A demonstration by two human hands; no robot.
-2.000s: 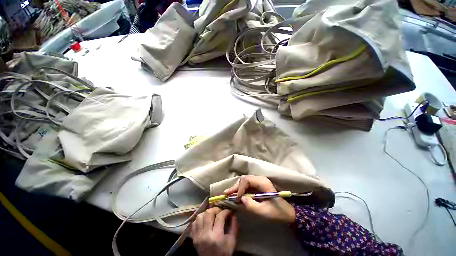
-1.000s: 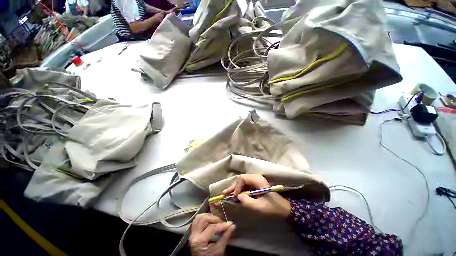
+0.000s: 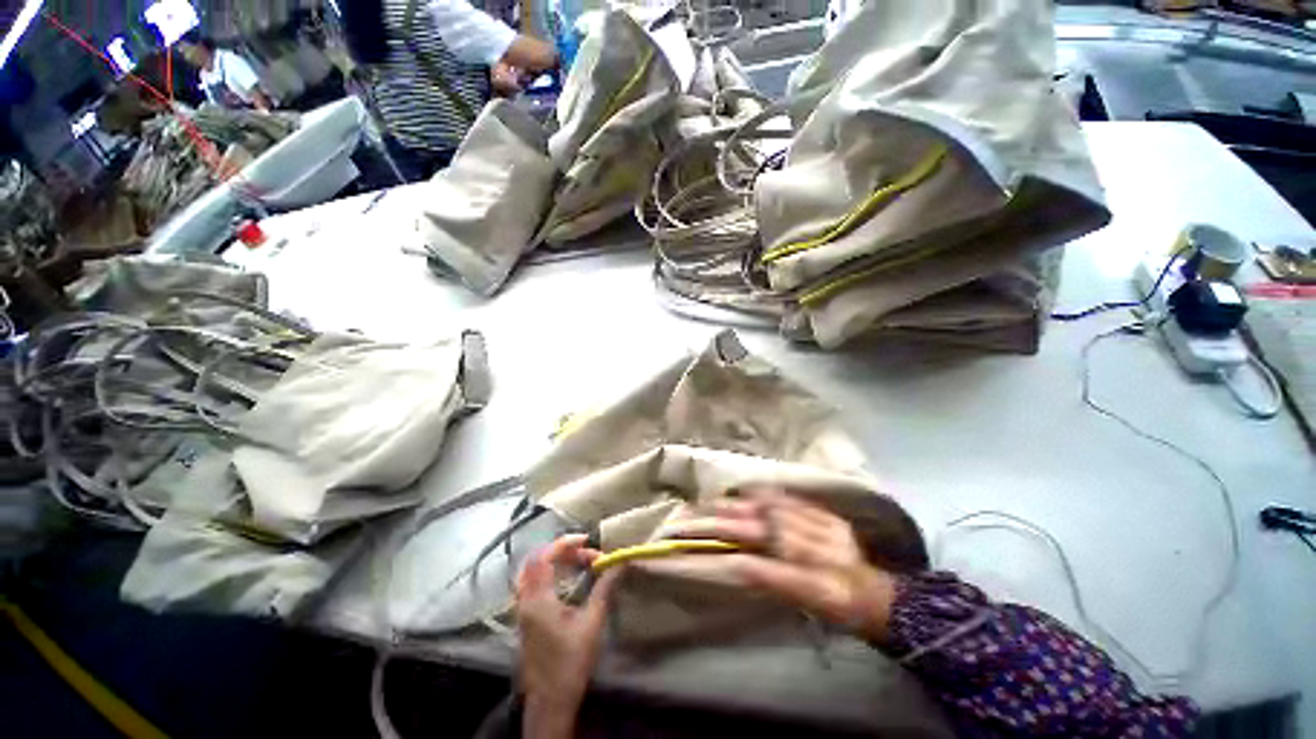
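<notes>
The beige fabric bag (image 3: 722, 419) lies creased at the front of the white table. A narrow yellow strip (image 3: 667, 549) shows along its near edge, between my hands. My left hand (image 3: 560, 618) pinches the bag's edge at the strip's left end. My right hand (image 3: 801, 556) is blurred and lies over the bag at the strip's right end; its grip is unclear. The pen-like tool is not clearly visible. Long beige straps (image 3: 433, 541) trail left of the bag.
Beige bags lie in piles at the left (image 3: 347, 419) and far right (image 3: 909, 217), with more (image 3: 491, 188) at the back. A black plug (image 3: 1208, 303) and thin cord (image 3: 1155, 433) lie at the right. A person in a striped top (image 3: 419, 87) is beyond the table.
My left hand has moved up to the bag's edge. My right hand has turned flatter over the cloth, and the yellow strip now shows where the pen was. The view has shifted.
</notes>
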